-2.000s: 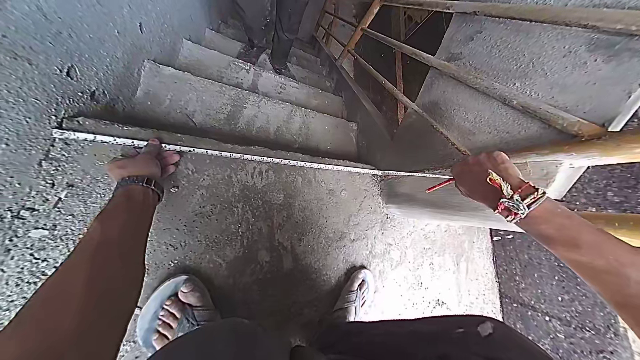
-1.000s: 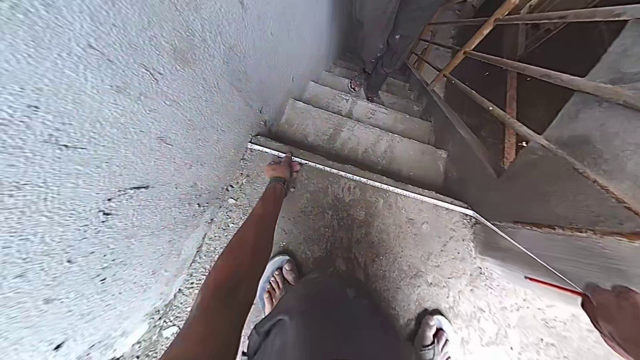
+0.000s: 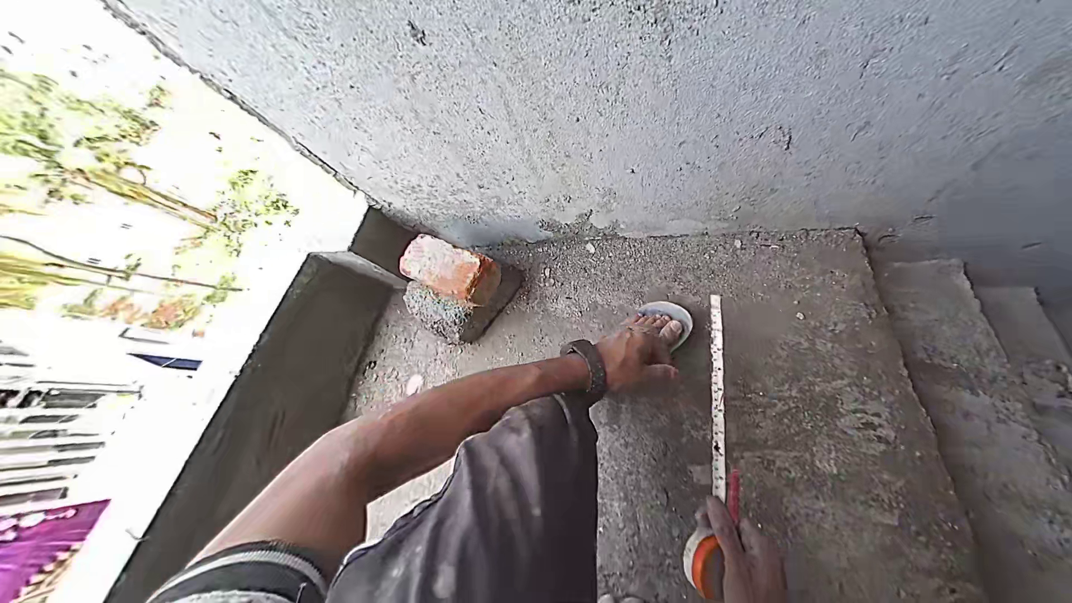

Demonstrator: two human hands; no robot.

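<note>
My right hand (image 3: 749, 557), low in the view, holds an orange and white tape measure (image 3: 702, 559) together with a thin red marking stick or pencil (image 3: 734, 496). From it the white tape blade (image 3: 717, 394) extends up over the concrete landing, its end free. My left hand (image 3: 638, 358), a dark band at its wrist, is over my sandalled foot (image 3: 670, 320), left of the blade and apart from it. Its fingers are partly bent and blurred; nothing shows in them.
A brick (image 3: 448, 266) rests on a rough concrete block (image 3: 444, 314) near the wall corner. A rough plastered wall (image 3: 636, 117) borders the landing. Concrete steps (image 3: 963, 352) lie at right, and a low dark parapet (image 3: 293, 368) at left has the outdoors beyond it.
My left hand has let go of the tape's end, which it held at the step edge by the wall. The blade now reaches out far shorter from my right hand. The view has swung left.
</note>
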